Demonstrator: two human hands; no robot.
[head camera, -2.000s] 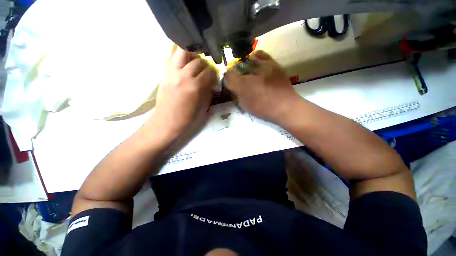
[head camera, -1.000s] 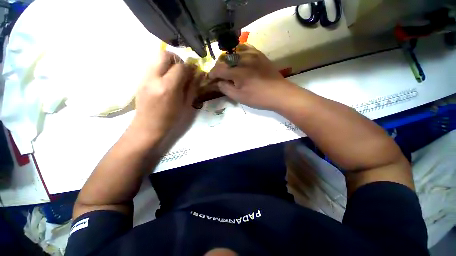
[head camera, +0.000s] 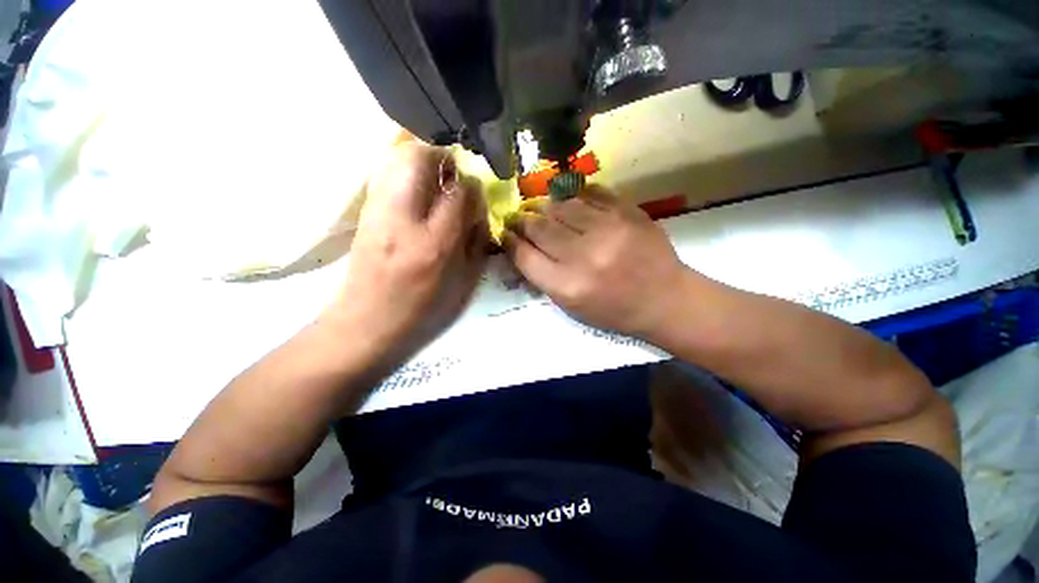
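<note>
White cloth (head camera: 217, 148) lies over the left of the table, with a yellow-lit part running between my hands under the machine head (head camera: 456, 57). My left hand (head camera: 416, 233) is closed on the cloth's edge just left of the needle area. My right hand (head camera: 592, 256) has its fingertips pressed on the yellowish cloth, in front of the knurled knob (head camera: 566, 183). The needle tip and the exact stitch line are hidden by the head, glare and my fingers.
Orange-red tape (head camera: 545, 177) shows beside the foot. Black scissor loops (head camera: 779, 91) lie behind on the bed. A red and green tool (head camera: 955, 194) is at the right. Printed scale marks (head camera: 877, 285) run along the front edge. Blue baskets (head camera: 982, 330) with pale cloth are below the table.
My right hand has moved lower and slightly right, uncovering more orange-red tape. My left hand has shifted a little right. The view has shifted, so the machine head appears lower and further right.
</note>
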